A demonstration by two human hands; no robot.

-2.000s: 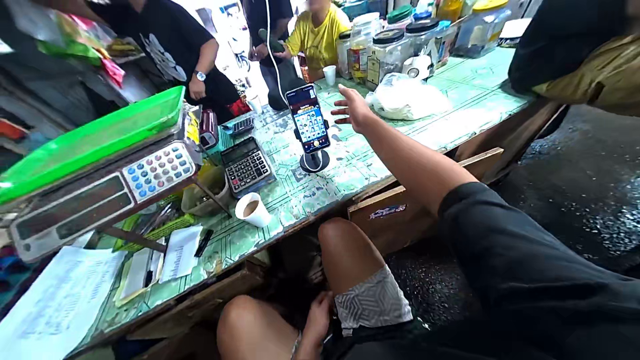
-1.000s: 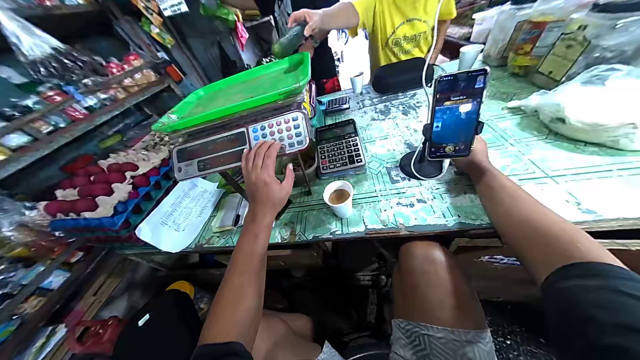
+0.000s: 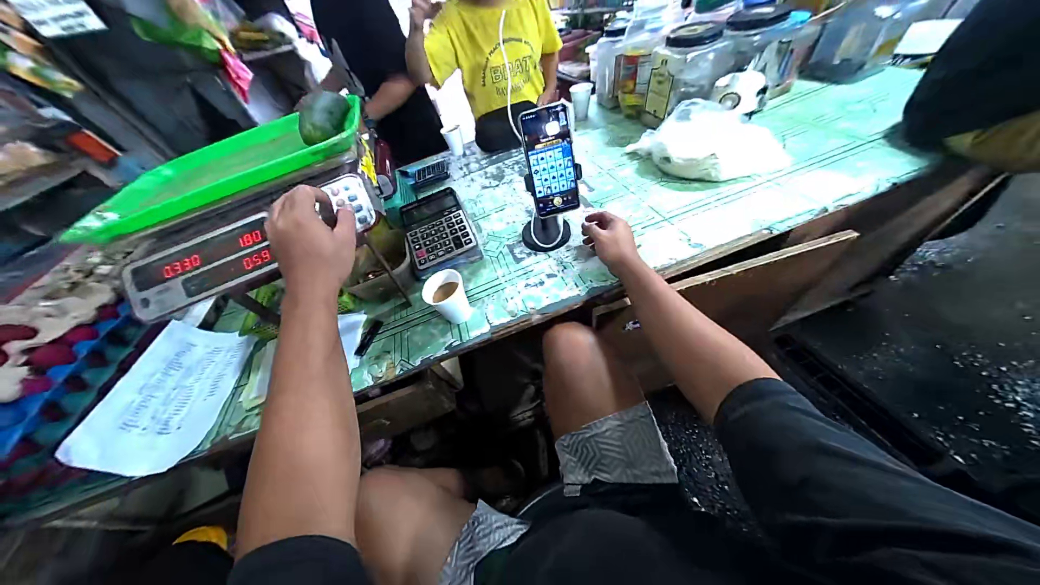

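My left hand (image 3: 313, 236) rests on the keypad of a digital weighing scale (image 3: 203, 260), whose red digits are lit. On the scale's green tray (image 3: 219, 166) lies a dark green vegetable or fruit (image 3: 323, 118). My right hand (image 3: 609, 240), its fingers loosely curled, is at the counter beside the round base of a phone stand (image 3: 546, 233). A smartphone (image 3: 551, 158) with a lit screen stands upright in that stand. Between my hands are a black calculator (image 3: 439, 230) and a paper cup (image 3: 448, 296) of brown drink.
Across the green-patterned counter (image 3: 642, 203) stand a person in a yellow shirt (image 3: 496, 57) and another in dark clothes. A tied white plastic bag (image 3: 711, 140) and several jars (image 3: 686, 65) are at the back right. Written paper (image 3: 158, 398) and egg trays (image 3: 57, 349) lie at left.
The green produce, held above the tray by a hand a second ago, now lies on it. My right hand has left the phone. The scale's digits now show lit. The view has shifted.
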